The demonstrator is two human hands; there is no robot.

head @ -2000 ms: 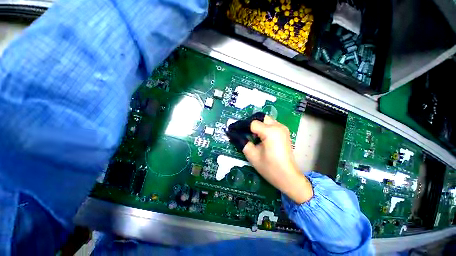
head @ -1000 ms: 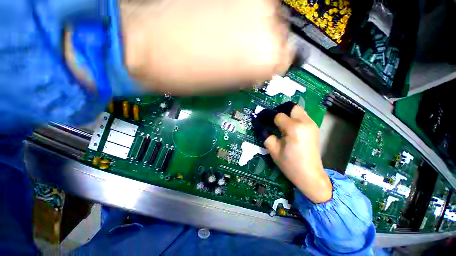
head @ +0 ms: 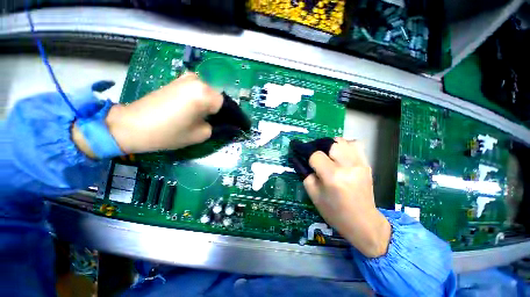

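The large green circuit board (head: 193,177) lies across the rails in front of me, with three white irregular patches near its right side. My left hand (head: 168,113) is over the board's upper middle, its black-covered fingertips bunched beside the patches. My right hand (head: 346,185) is over the right side, its black-covered fingertips together near the middle patch. The fingertips of both hands hide whether they hold a part. Small round cans (head: 217,210) stand near the board's lower edge.
A second green board (head: 415,151) lies right, across a gap. Behind the rear rail (head: 290,58) are a bin of yellow parts (head: 302,13) and a bin of grey-green parts (head: 401,32). The front rail (head: 192,249) runs below. A blue cord (head: 49,69) runs from my left wrist.
My left hand has come down from the upper left, where it was large and blurred, to the board's middle beside my right hand. The right hand stays near the patches. The view has shifted.
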